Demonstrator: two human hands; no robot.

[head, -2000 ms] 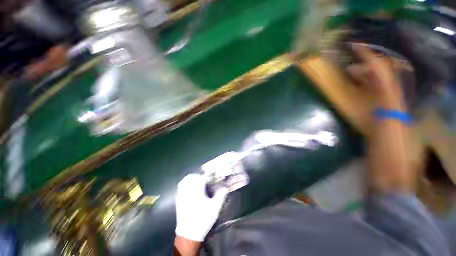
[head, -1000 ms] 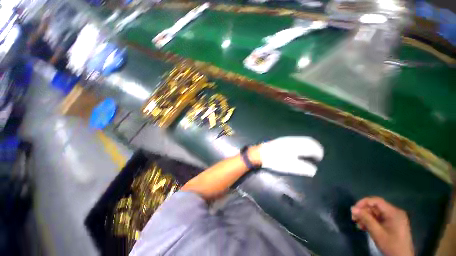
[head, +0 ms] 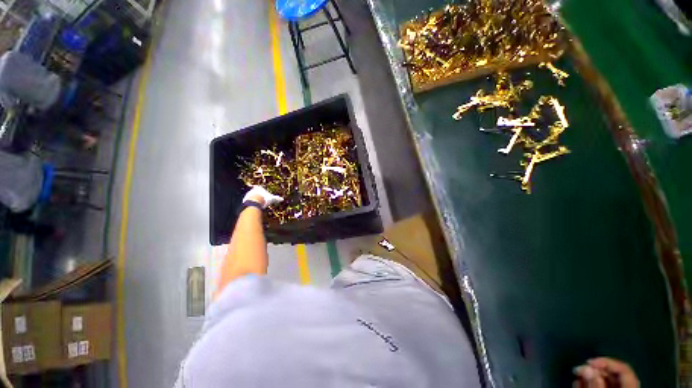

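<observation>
My left hand (head: 262,197), in a white glove with a dark wristband, reaches into the black crate (head: 297,229) on the floor side. It is at the gold strips (head: 330,170) there; its fingers are too small to tell whether it holds one. My right hand (head: 609,373) is bare and cut off by the bottom edge, over the dark green bench (head: 546,280); its grip is unclear. Loose brass contact strips with short black wires (head: 531,125) lie on the bench beside a dense gold heap (head: 485,38) behind a brown edge.
A worn rail (head: 637,159) separates the bench from the green conveyor, where a white unit (head: 674,110) lies. A blue stool (head: 302,7) stands beyond the crate. Cardboard boxes (head: 57,333) stand at lower left. A brown cardboard piece (head: 417,246) is beside the bench.
The view has turned left towards the floor. My left hand has moved from above the bench into the crate. My right hand remains over the bench, now mostly cut off.
</observation>
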